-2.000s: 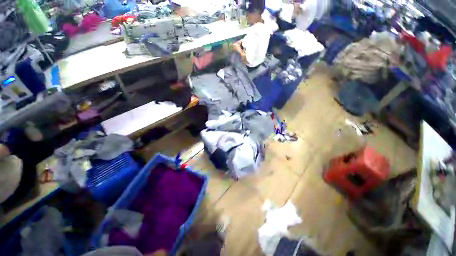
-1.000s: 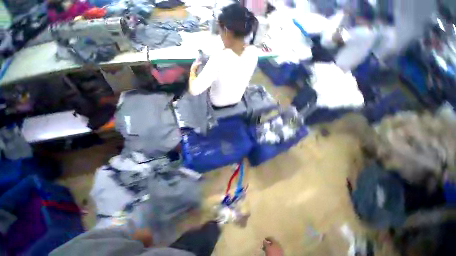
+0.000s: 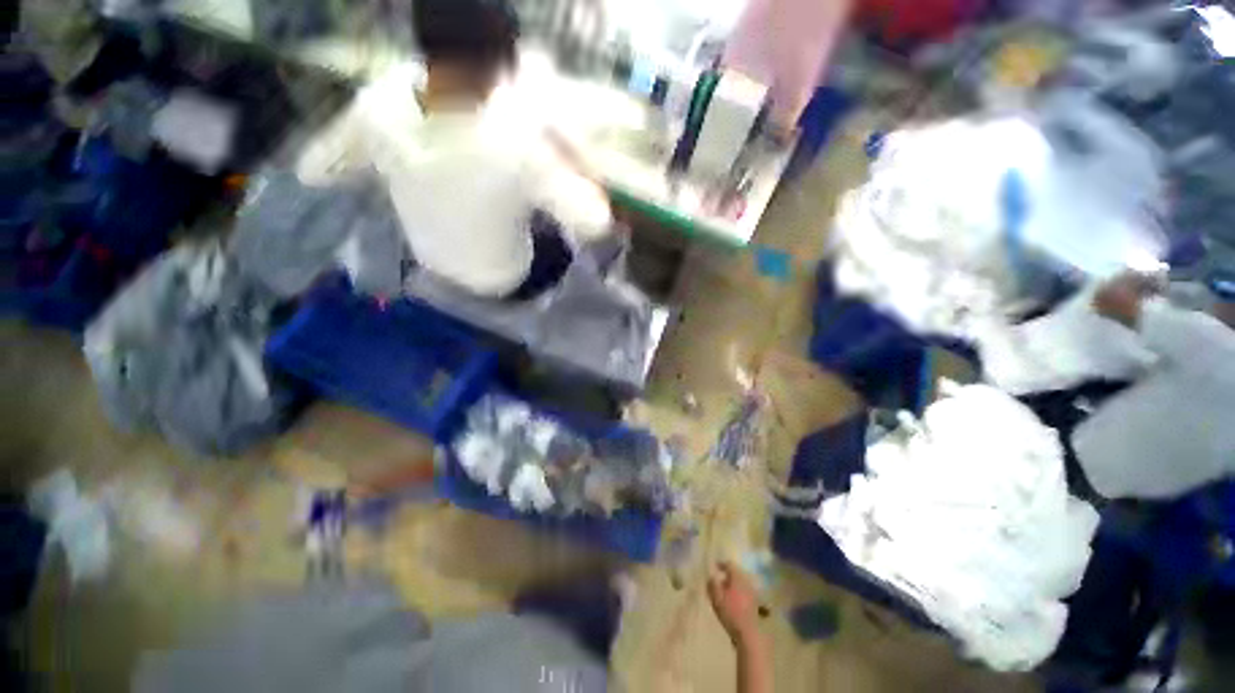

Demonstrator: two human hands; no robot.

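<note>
My right hand (image 3: 733,597) is small and blurred at the bottom centre, over the floor, with the forearm running up from the lower edge. I see nothing in it, but its fingers are unclear. My left hand is not in view. Just ahead on the floor, a blue crate (image 3: 626,535) holds crumpled white and grey cloth. A second blue crate (image 3: 379,355) touches it on the left. A large heap of white cloth (image 3: 968,521) lies to the right of my hand.
A person in a white top (image 3: 461,203) sits with their back to me at a white table (image 3: 738,217). A grey cloth heap (image 3: 183,345) is at left. Another white heap (image 3: 935,224) and a second person's sleeve (image 3: 1165,406) are at right. Tan floor (image 3: 691,623) shows between crates and heap.
The view has swung right and moved forward. The purple-filled crate and red stool have left view; the seated person and white heaps are nearer. My left hand has dropped out of view.
</note>
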